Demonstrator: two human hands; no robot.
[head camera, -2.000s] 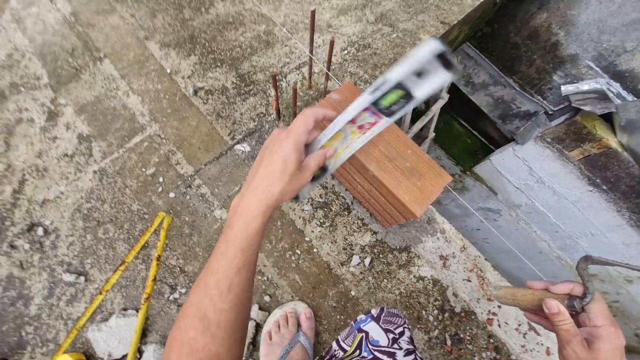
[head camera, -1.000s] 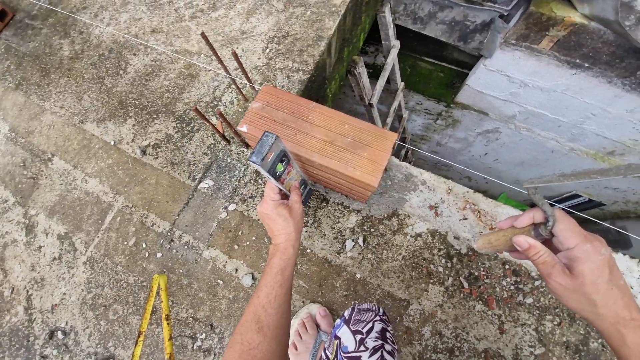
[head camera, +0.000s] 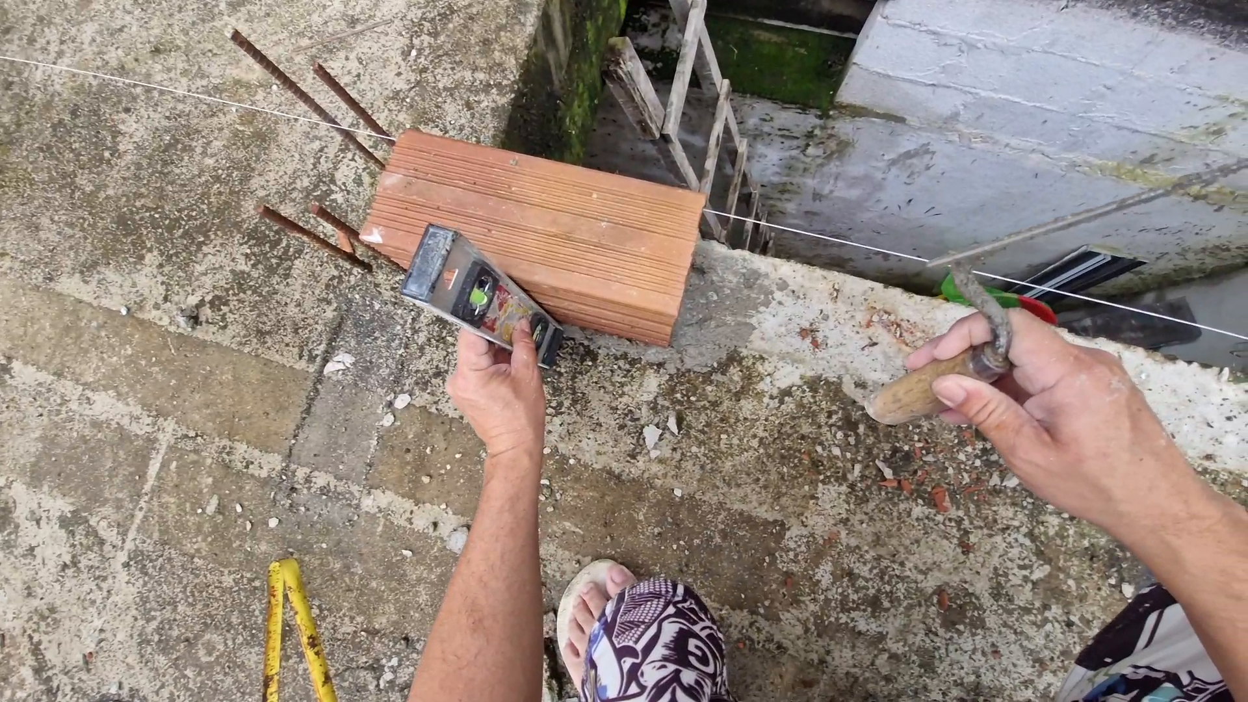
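My left hand (head camera: 502, 390) grips a short spirit level (head camera: 483, 295), held at the near long side of a ribbed clay hollow brick (head camera: 546, 229). Whether the level touches the brick is hard to tell. The brick lies at the edge of the concrete, beside rusty rebar stubs (head camera: 304, 97). My right hand (head camera: 1053, 409) is closed around the wooden handle (head camera: 921, 388) of a trowel, whose blade is seen edge-on at the upper right. A white string line (head camera: 829, 239) runs past the brick's far side.
Beyond the concrete edge is a drop with a wooden ladder (head camera: 687, 107) and a pale block wall (head camera: 1033, 88). A rusty yellow metal frame (head camera: 292, 624) stands at the lower left. Mortar (head camera: 721, 302) and brick crumbs lie along the edge. My sandalled foot (head camera: 590, 609) is below.
The level was raised over the brick's top and blurred two seconds ago; my left hand has since brought it down to the near side. The trowel has stayed in my right hand. The view has shifted.
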